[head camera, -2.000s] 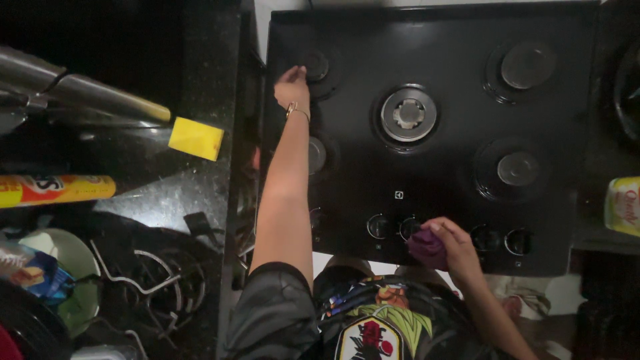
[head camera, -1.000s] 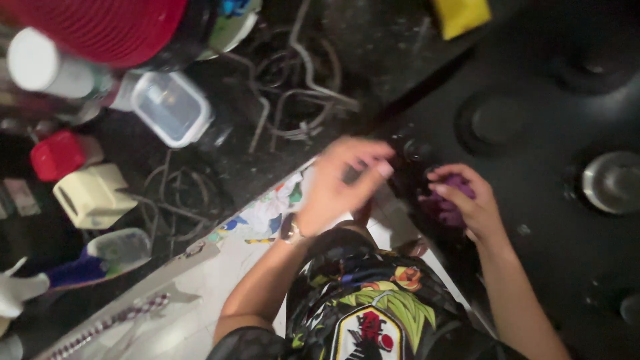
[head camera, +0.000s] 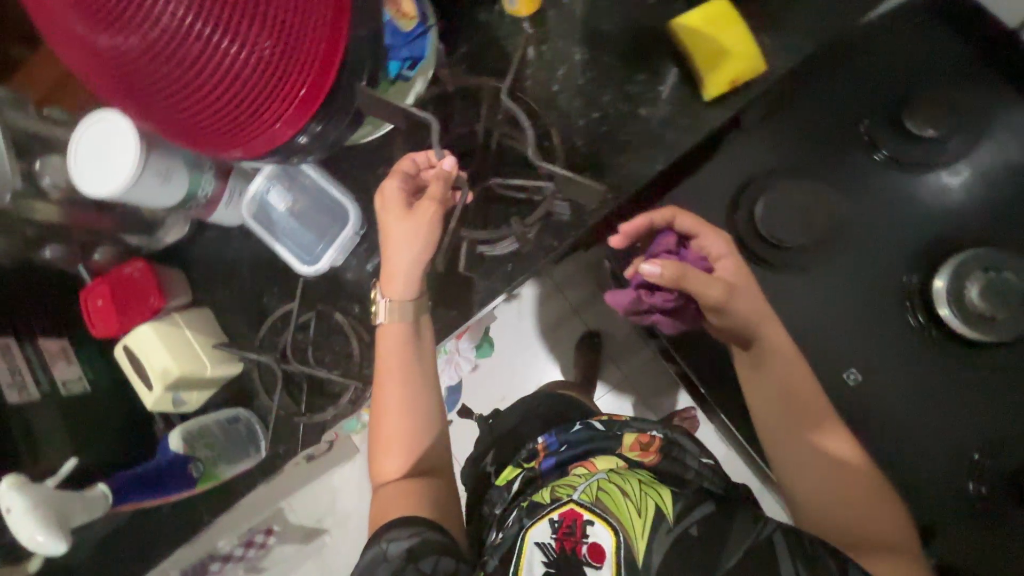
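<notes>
My left hand (head camera: 418, 200) grips a bar of a metal pan-support grate (head camera: 520, 120) that lies on the dark stone counter. My right hand (head camera: 692, 276) holds a crumpled purple cloth (head camera: 660, 292) over the near edge of the black glass cooktop (head camera: 904, 448). The cooktop's burners show no grates over them; one burner (head camera: 980, 294) has a bright metal ring. A second wire grate (head camera: 308, 352) lies on the counter, left of my left wrist.
A yellow sponge (head camera: 718, 48) lies near the cooktop. Left on the counter stand a red ribbed basin (head camera: 216, 72), a lidded clear container (head camera: 302, 218), a white-lidded tub (head camera: 106, 154), a red container (head camera: 124, 298), a cream container (head camera: 178, 360) and a spray bottle (head camera: 48, 512).
My left hand has left the cooktop's far left burner and now grips a grate on the counter. The purple cloth stays in my right hand. The view has swung to the left.
</notes>
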